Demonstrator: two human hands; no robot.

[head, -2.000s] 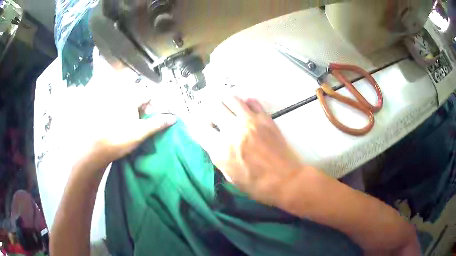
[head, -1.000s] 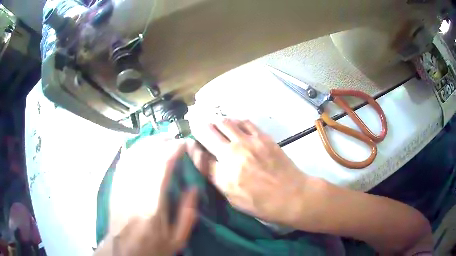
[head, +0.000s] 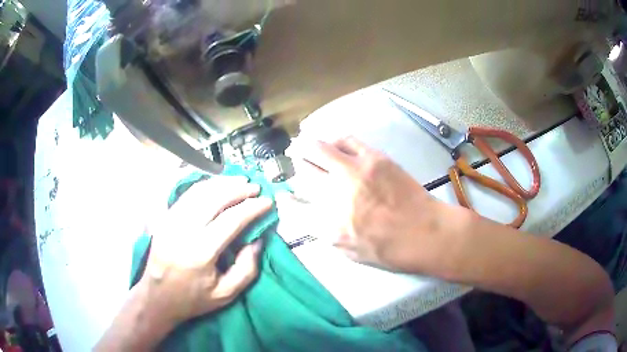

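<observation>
The green cloth (head: pixel 275 289) runs from below the presser foot (head: pixel 277 168) down over the table's front edge. The cream sewing machine (head: pixel 385 41) spans the top. My left hand (head: pixel 206 247) lies on the cloth left of the foot, thumb and fingers closed round a fold of it. My right hand (head: pixel 385 199) is right of the foot above the white table, fingers curled; its fingertips are washed out by glare, so whether it holds anything is unclear. The needle is hard to make out.
Scissors with orange-brown handles (head: pixel 504 148) lie on the white table (head: pixel 392 292), right of my right hand. A fringed blue-green cloth (head: pixel 89 89) hangs behind the machine head at the left. Dark cloth is below the table at the right.
My left hand has drawn together on the cloth beside the foot. My right hand has moved off the cloth to the right. More bare table shows between them. The view has shifted slightly.
</observation>
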